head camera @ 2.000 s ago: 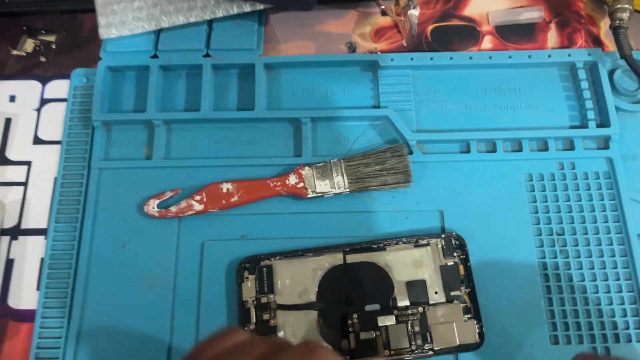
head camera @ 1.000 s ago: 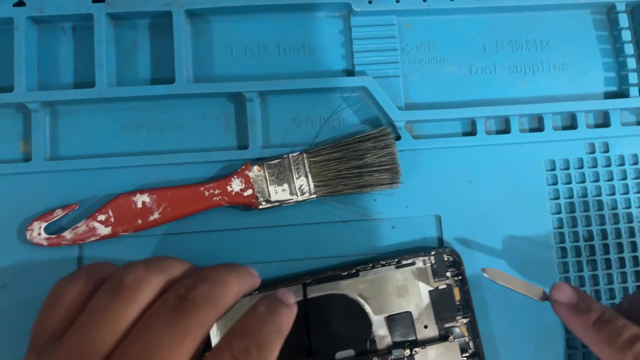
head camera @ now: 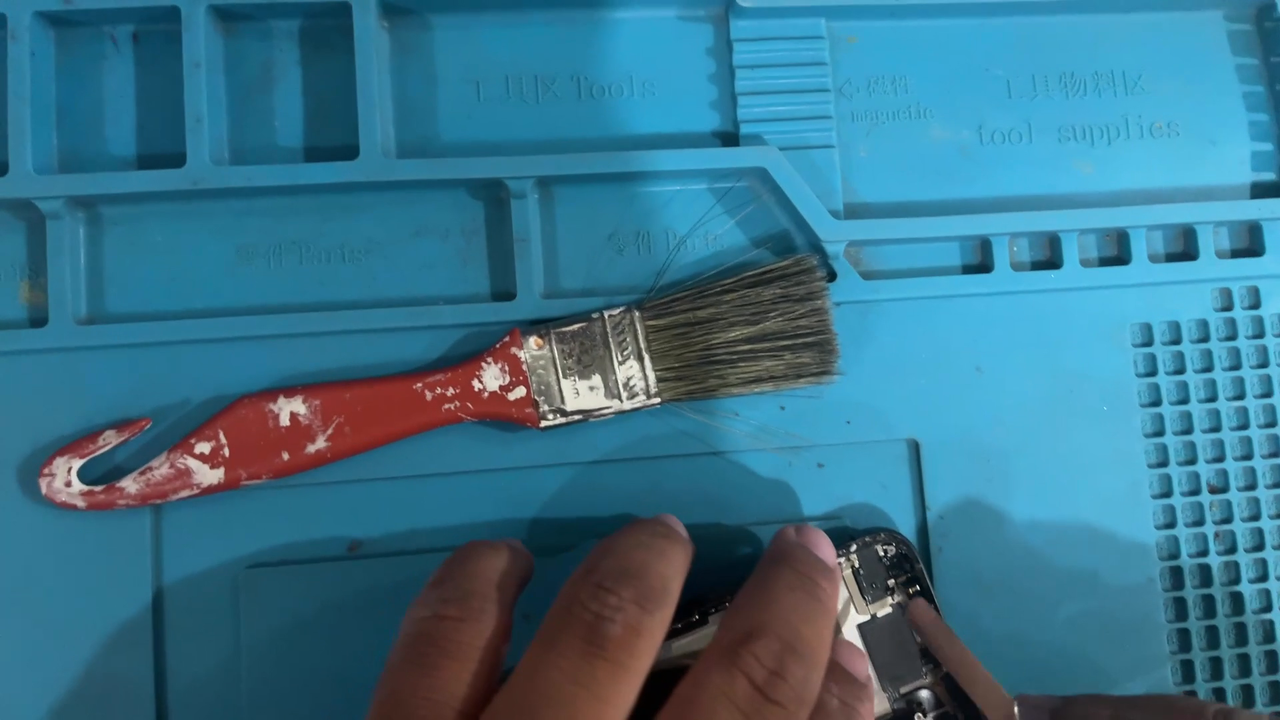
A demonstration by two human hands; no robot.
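An opened smartphone [head camera: 890, 650] lies at the lower edge of the view, its inner parts showing at the corner. Across it rest the fingers of my left hand [head camera: 640, 630], spread and covering most of the phone; whether they grip its edge is hidden. A thin flat metal blade [head camera: 960, 655] touches the phone's right corner area. Only a dark sliver of my right hand [head camera: 1150, 706] shows at the bottom right, at the blade's rear end. A paintbrush with a red, paint-flecked handle [head camera: 340, 420] lies above the left hand, bristles to the right.
A blue silicone repair mat [head camera: 1020, 400] spans the view. Along its top run moulded compartments [head camera: 290, 255] and a magnetic section [head camera: 1040, 170]. A grid of small square studs [head camera: 1205, 500] is at the right. Loose bristles lie near the brush.
My left hand has moved right, over the phone. The blade, held apart from the phone at the right one second ago, is now against its corner area. The view has moved closer since two seconds ago.
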